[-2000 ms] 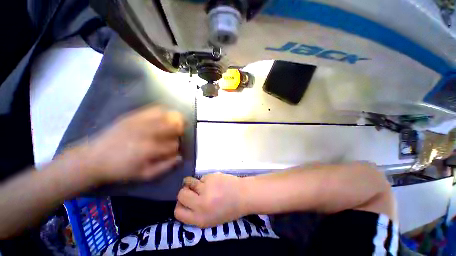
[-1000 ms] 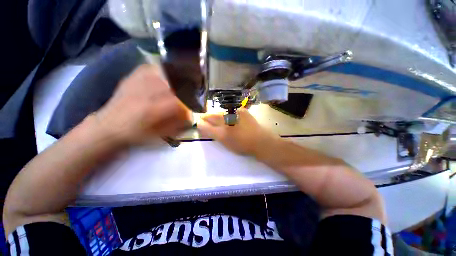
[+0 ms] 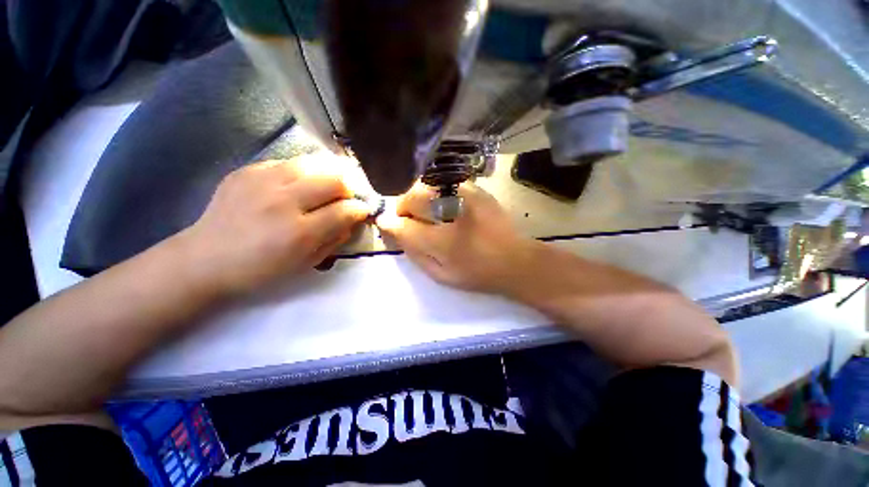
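Note:
The dark grey fabric panel (image 3: 157, 166) lies on the white sewing table left of the machine head. My left hand (image 3: 281, 214) is by the needle area, its thumb and fingertips pinched on a small dark fabric edge (image 3: 374, 204). My right hand (image 3: 462, 238) is just right of it, under the presser foot area (image 3: 446, 181), with its fingertips close to the same edge. Whether the right fingertips grip it is hidden by glare and the machine parts. The needle is hidden behind the machine head.
The white sewing machine head (image 3: 696, 105) fills the top right. A black flat rectangle (image 3: 553, 176) lies on the machine bed. The ridged table edge (image 3: 381, 357) runs in front. A blue plastic basket (image 3: 171, 442) is at lower left. A tape-wrapped fitting (image 3: 805, 252) is at right.
The grey panel has moved from under my hands to the left and back. Both hands have moved to the needle area, close together. The view has shifted nearer the machine head.

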